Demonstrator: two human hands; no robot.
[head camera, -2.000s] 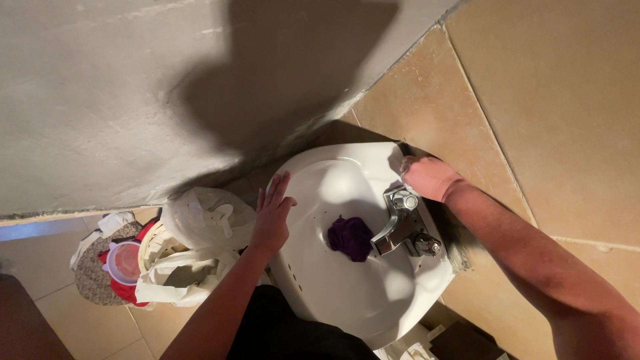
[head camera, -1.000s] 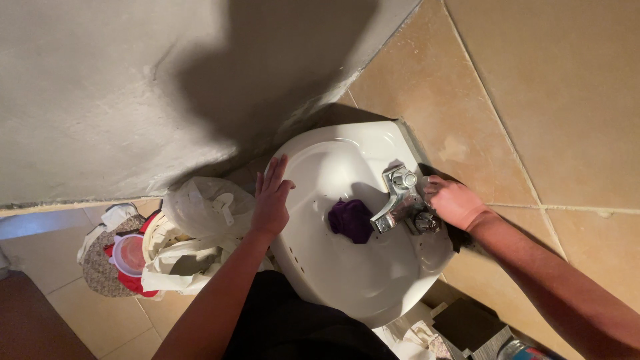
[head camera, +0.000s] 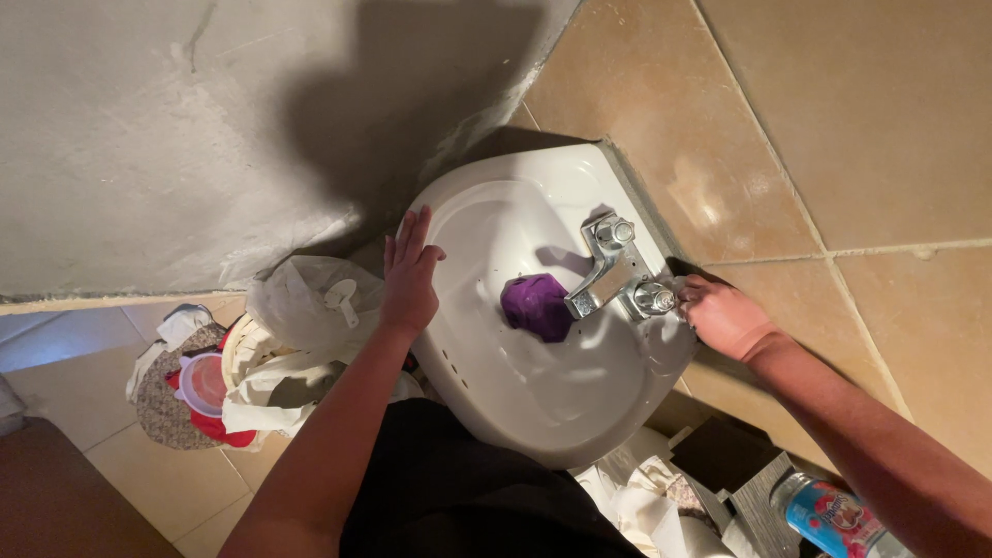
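A white ceramic washbasin stands in the corner against the tiled wall. My left hand rests on its left rim, fingers spread, holding nothing. At the back ledge beside the chrome faucet, my right hand has its fingers bent around something small and whitish or clear, too hidden to name; it is close to the faucet's lower knob. A bunched purple cloth lies in the bowl, partly beneath the spout. Small dark specks dot the basin.
Left of the basin are a translucent plastic bag, a bin with pale material, and a lidded container over red cloth. Below right sit a dark box, paper rolls and a blue-labelled bottle. Walls meet behind the basin.
My right hand has moved from behind the faucet's upper end, along the back ledge, to beyond its lower knob. My left hand stays at the left rim and the purple cloth remains in the bowl.
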